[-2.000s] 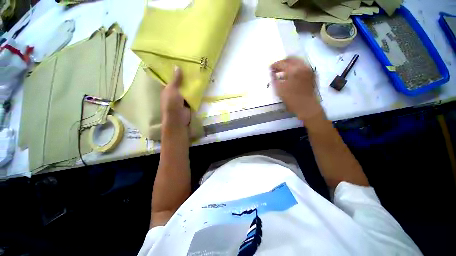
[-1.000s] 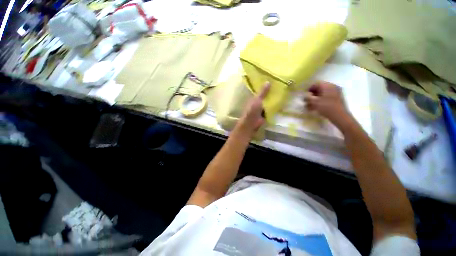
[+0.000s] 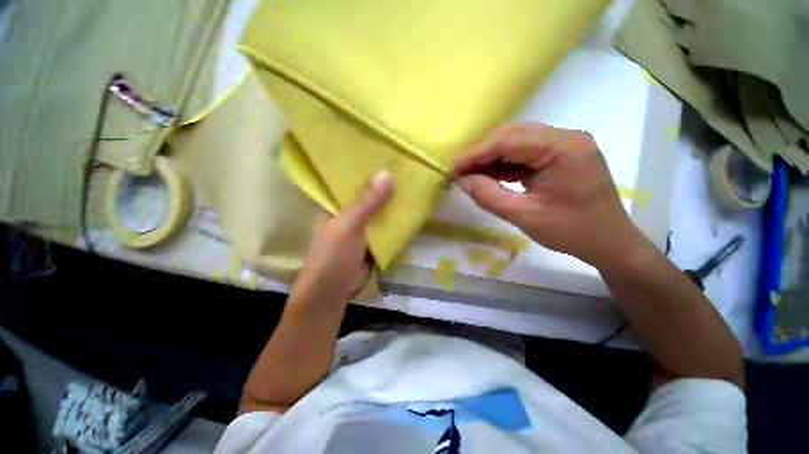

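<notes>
The bag panel (image 3: 417, 71) lies folded with its bright yellow reverse up and a seam running diagonally. My left hand (image 3: 344, 239) grips its lower corner, thumb on top, fingers hidden beneath. My right hand (image 3: 550, 186) pinches with thumb and forefinger at the seam's lower right end. The small metal logo (image 3: 447, 177) shows only as a dark speck at these fingertips, mostly hidden. I cannot tell whether the fingers hold the logo or the panel edge.
Left are a masking tape roll (image 3: 147, 202), snips (image 3: 140, 99) and stacked panels (image 3: 80, 97). The work board (image 3: 568, 275) carries tape scraps. Right are loose cut pieces (image 3: 736, 80), another tape roll (image 3: 738, 176), a dark punch (image 3: 717, 259) and a blue-rimmed tray (image 3: 772, 266).
The view has moved closer over the panel. My right hand has moved from beside the panel to the seam's end, over the logo. My left hand still holds the lower corner.
</notes>
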